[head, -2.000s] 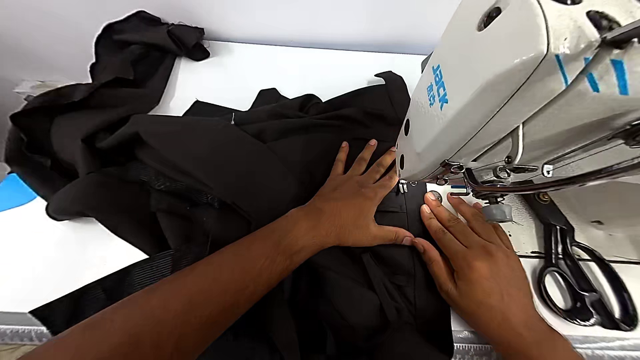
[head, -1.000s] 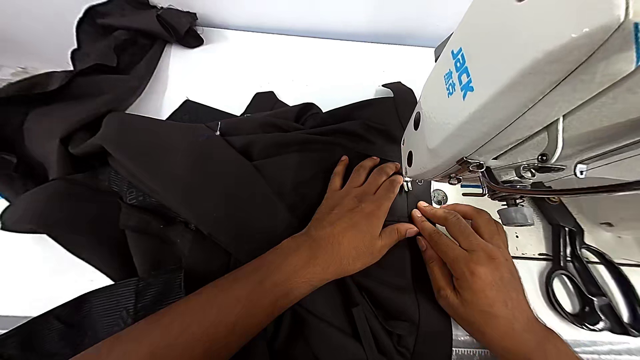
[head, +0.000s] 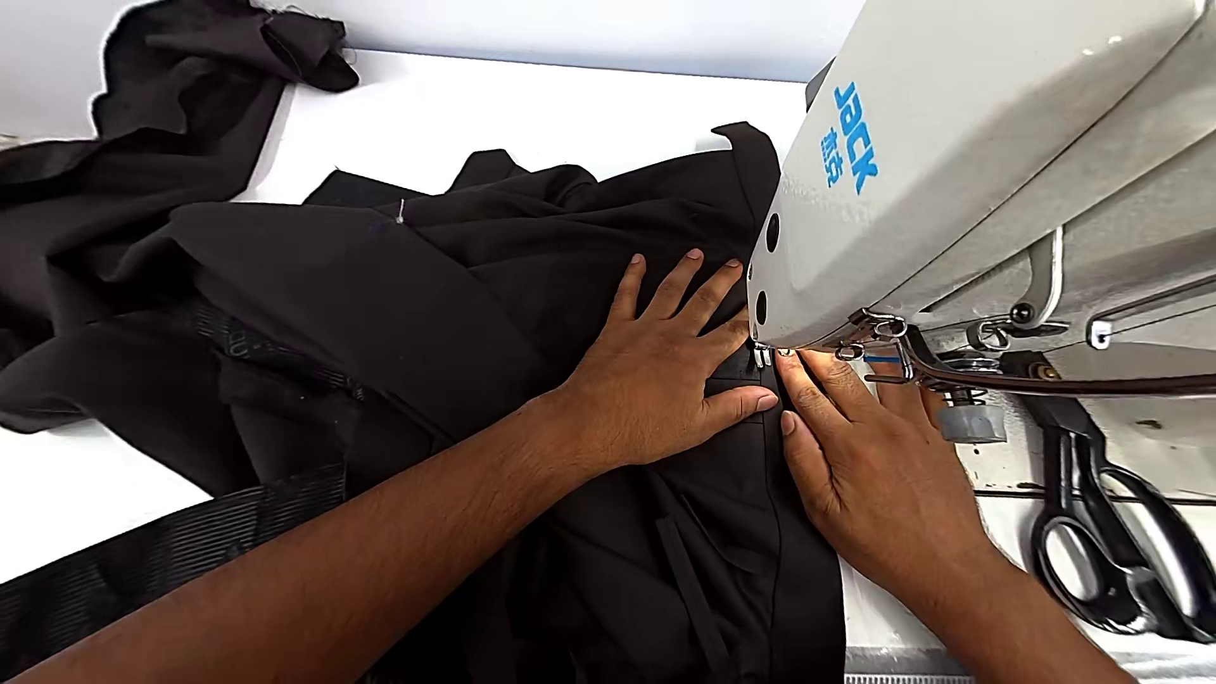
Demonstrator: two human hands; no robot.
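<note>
A black fabric garment lies in folds across the table and passes beneath the presser foot of a Jack sewing machine. My left hand rests flat on the cloth just left of the foot, fingers spread and thumb near the seam. On the right, my right hand presses the garment's edge band, its fingertips beside the foot and thumb. Some of its fingers are partly hidden by the machine's head and thread guides. The needle itself cannot be made out.
Black-handled shears lie on the right, beside the machine bed. More black cloth is heaped at the far left, with a ribbed black strip at the lower left. The white table meets a pale wall behind.
My right hand's fingertips have moved closer to the presser foot, and its fingers now cover the round metal spot seen beside them earlier. My left hand's fingers are more spread.
</note>
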